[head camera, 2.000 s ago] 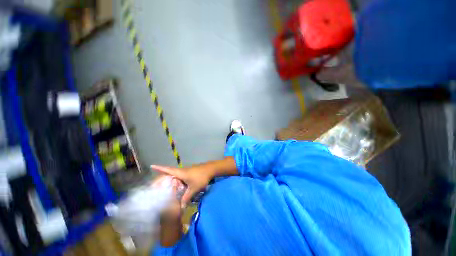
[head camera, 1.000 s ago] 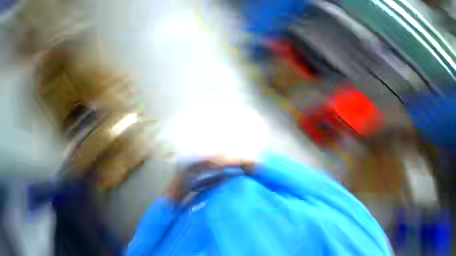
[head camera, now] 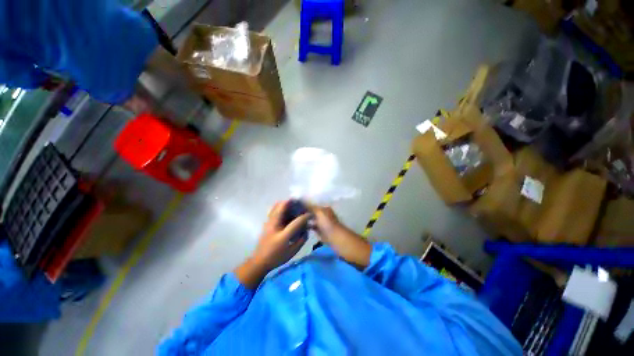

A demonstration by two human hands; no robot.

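My left hand [head camera: 279,238] is closed around a small dark part [head camera: 295,213] in front of my blue smock. My right hand [head camera: 335,228] meets it from the other side, with its fingers against the part. A thin whitish clear poly bag [head camera: 316,175] extends forward from the fingertips, over the floor. It is blurred, so which fingers pinch it is unclear. The fingers hide much of the part.
An open carton [head camera: 243,87] holds clear bags at the upper left, near a red stool [head camera: 163,149] and a blue stool [head camera: 322,31]. Another open carton [head camera: 452,163] stands right. Blue-sleeved people are at the left edge. A blue-framed rack [head camera: 556,250] is lower right.
The view has swung round: the rack moved from left to lower right, the red stool to the left. My hands, earlier at lower left with the bag, are now together near the centre.
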